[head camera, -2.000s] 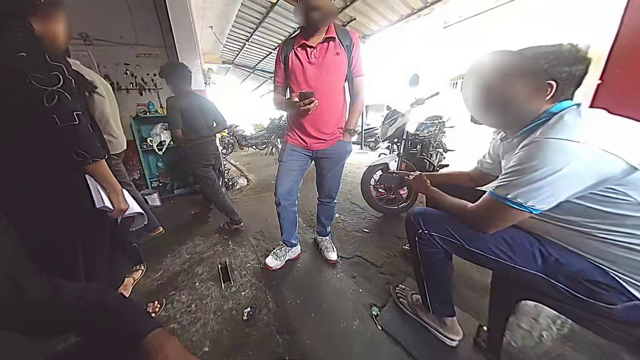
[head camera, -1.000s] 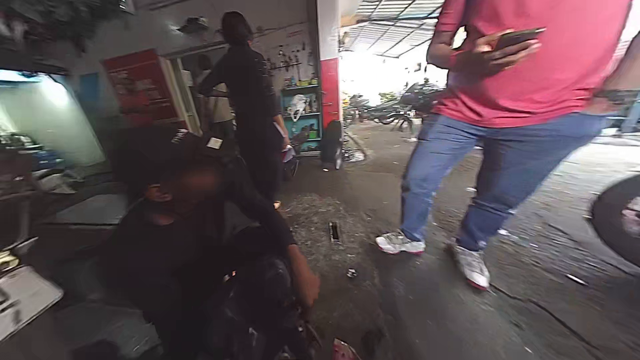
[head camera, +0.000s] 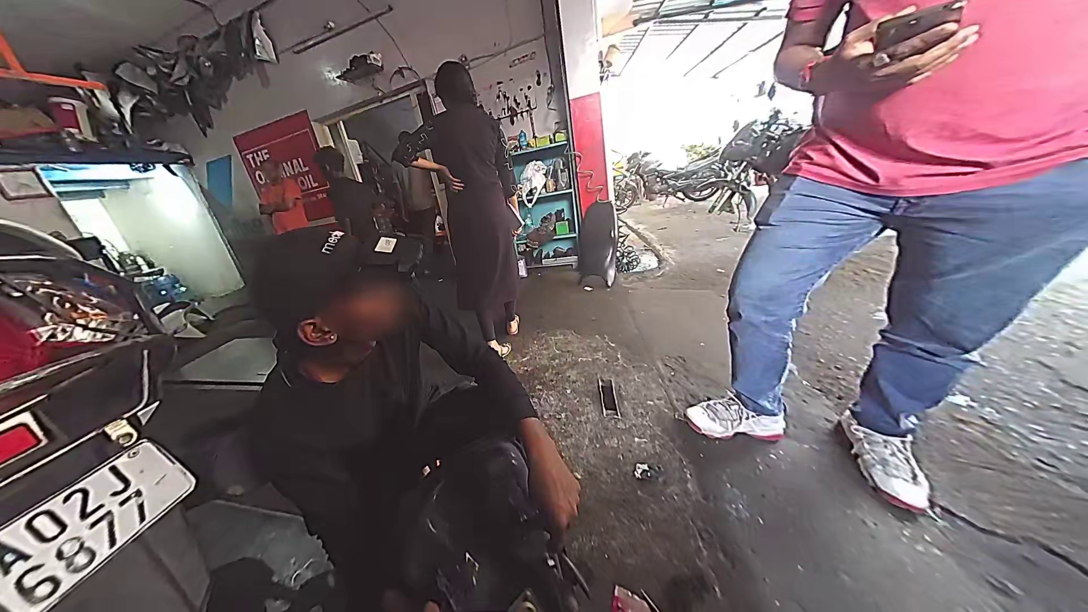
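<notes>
Neither my left hand nor my right hand can be made out in the head view. Close in front, a person in a dark cap and black clothes (head camera: 340, 425) sits or crouches low, with a bare hand (head camera: 552, 489) hanging over dark, cluttered parts at the bottom edge; what these are is unclear. To the right stands a person in a red shirt and blue jeans (head camera: 807, 246), holding a phone (head camera: 918, 25). A small red and white item (head camera: 629, 600) lies at the bottom edge.
At the left is a vehicle's rear with a number plate (head camera: 93, 527). Behind are a person in long dark clothes (head camera: 472, 195), a teal shelf (head camera: 548, 204), a tire (head camera: 598, 245) against the pillar and parked motorcycles (head camera: 705, 170). A slot (head camera: 608, 397) is in the floor.
The view has swung far to the left and nearer the person in the red shirt. The seated person in the light shirt is out of view. The vehicle's number plate has come into view.
</notes>
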